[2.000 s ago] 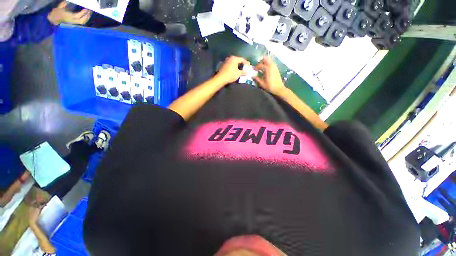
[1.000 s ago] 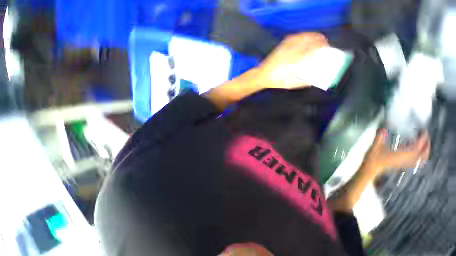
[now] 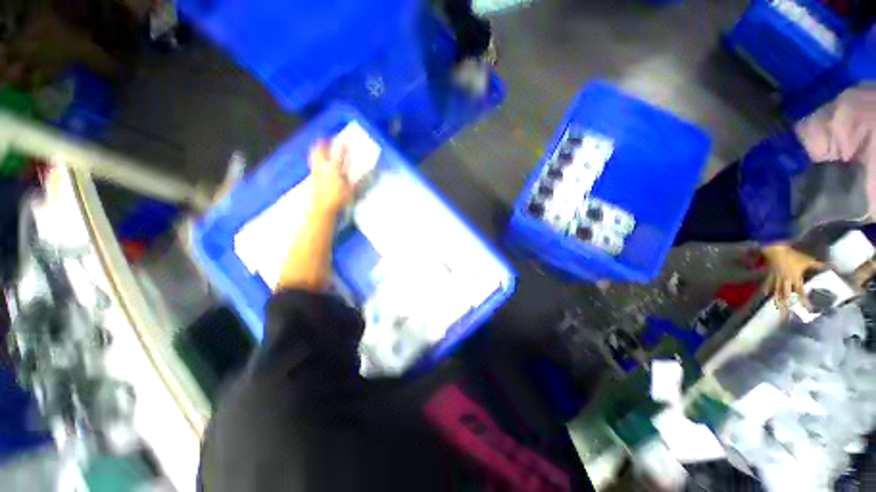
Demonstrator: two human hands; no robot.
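My left hand point(image 3: 329, 165) reaches into a blue plastic crate point(image 3: 216, 235) at left of centre. It is blurred and lies at the left edge of a white box point(image 3: 361, 152) near the crate's top corner. Whether its fingers grip the box or only touch it cannot be told. White boxes point(image 3: 423, 231) fill much of the crate, with a blue gap in the middle. My right hand is not in view.
A second blue crate point(image 3: 663, 159) holds white pieces with black squares. Another person's hand point(image 3: 790, 274) touches white boxes at the right, near a whitish crumpled heap point(image 3: 797, 384). More blue crates point(image 3: 317, 38) stand behind. A pale rail and bench edge point(image 3: 130, 279) run along the left.
The view has swung from the bench to the crates. My left hand, which held a white item a second ago, is now inside the crate. My right hand has left the picture.
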